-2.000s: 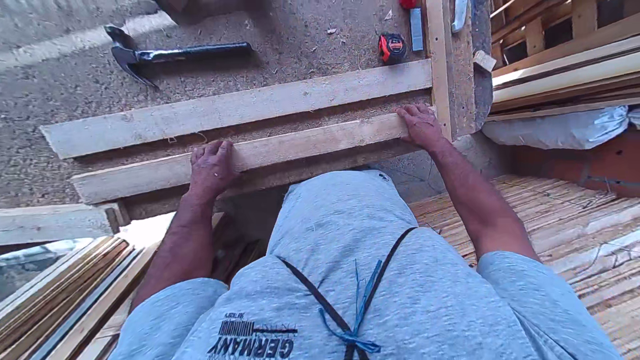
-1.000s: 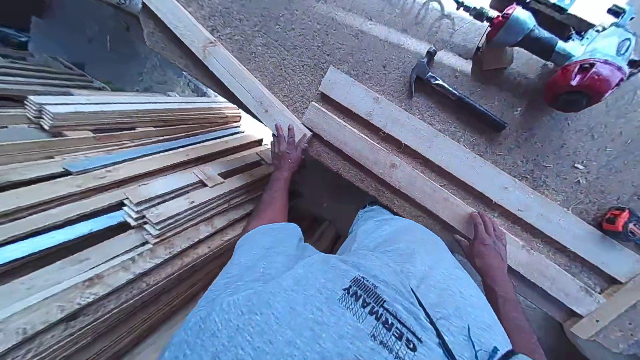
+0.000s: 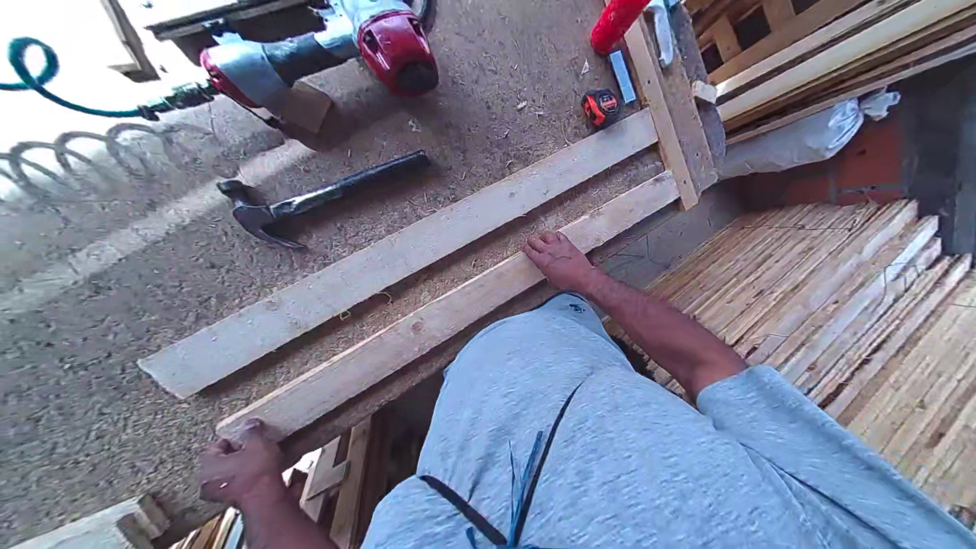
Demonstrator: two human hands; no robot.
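Observation:
Two wooden boards lie side by side with a gap on the worktable. My left hand [image 3: 242, 463] holds the left end of the near board [image 3: 415, 328], its thumb on top. My right hand [image 3: 559, 261] rests over the middle of the same board, its fingers bent across the far edge. The far board [image 3: 427, 248] is untouched. At their right ends stands a crosswise wooden strip [image 3: 662, 114]; both boards reach it. A claw hammer [image 3: 328, 192] lies beyond the far board, and a tape measure [image 3: 601, 108] sits near that board's right end.
A red and silver pneumatic nailer [image 3: 320, 53] with a coiled hose lies at the back left. A red object [image 3: 619, 23] is near the strip. Stacked wooden slats [image 3: 808, 290] stand at the right, and another board [image 3: 107, 526] is at the lower left.
My left hand has moved from the other board's end, at the left, onto the near board's left end. My right hand remains on the near board. The view has swung back right.

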